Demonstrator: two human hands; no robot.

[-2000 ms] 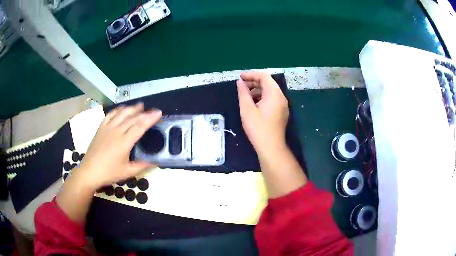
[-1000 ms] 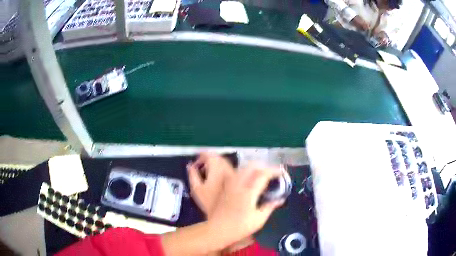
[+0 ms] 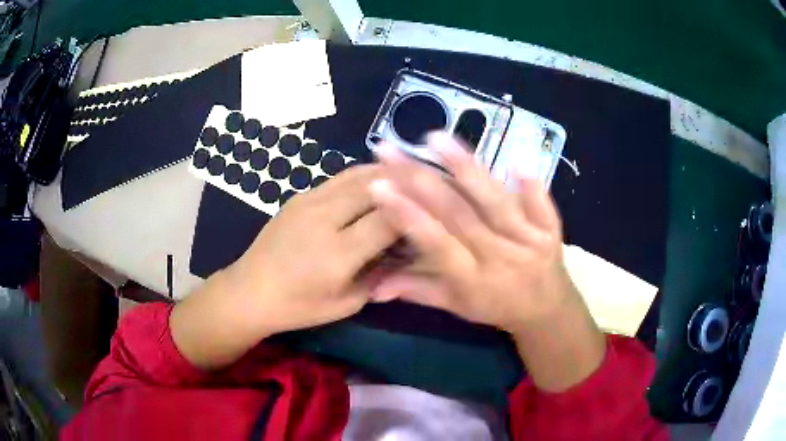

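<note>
The silver-grey speaker housing (image 3: 495, 133) lies on the black work mat (image 3: 616, 172), tilted in view, with its round and oval openings facing up. A short pale lead wire (image 3: 569, 164) sticks out at its right end. My left hand (image 3: 306, 245) and my right hand (image 3: 483, 237) meet in front of the housing, with fingers overlapping. My right hand is blurred and covers the housing's near edge. A dark gap shows between the palms, and whatever they may hold is hidden.
A sheet of round black foam pads (image 3: 258, 159) and a square backing sheet (image 3: 284, 82) lie at left, beside a black foam sheet (image 3: 155, 138). Pale liner paper (image 3: 608, 288) shows right of my hands. Speaker drivers (image 3: 707, 327) stand at the right edge. A white post (image 3: 332, 17) rises at the top.
My left hand, a second ago reaching right across my right hand with a round driver, is back at left. Both hands now meet before the housing. The view has swung down and left.
</note>
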